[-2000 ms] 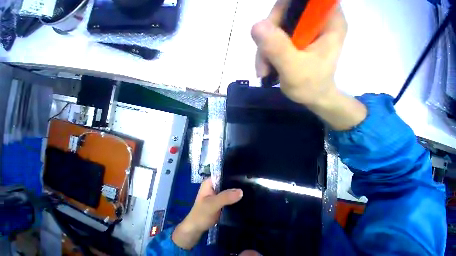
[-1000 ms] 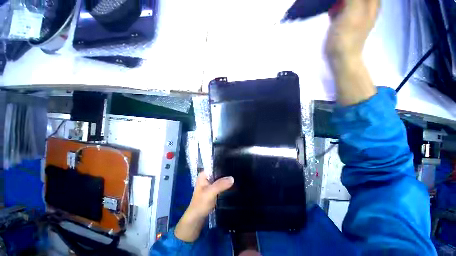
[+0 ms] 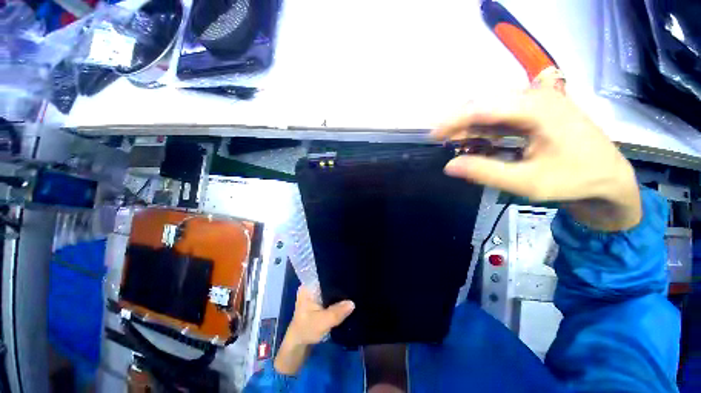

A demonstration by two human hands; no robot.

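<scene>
A black plastic panel [image 3: 392,246] is tilted in front of me, over bubble wrap [image 3: 301,238], with brassy dots at its top corners. My left hand [image 3: 311,322] grips its lower left edge, thumb on the face and fingers hidden. My right hand [image 3: 546,153] is at the top right corner, thumb and fingers apart around the lug; contact is unclear. An orange-and-black tool [image 3: 523,46] lies on the white bench beyond my right hand, its lower end partly hidden.
The white bench [image 3: 353,77] crosses the top. A black part with round grille [image 3: 227,38] and plastic bags [image 3: 100,54] are at its left, wrapped dark parts [image 3: 653,46] at its right. An orange fixture plate [image 3: 230,269] stands lower left. A red button [image 3: 496,260] shows on the right machine.
My right hand has let go of the orange-and-black tool on the bench and moved back to the panel's top right corner. The panel tilts differently. My left hand still grips it.
</scene>
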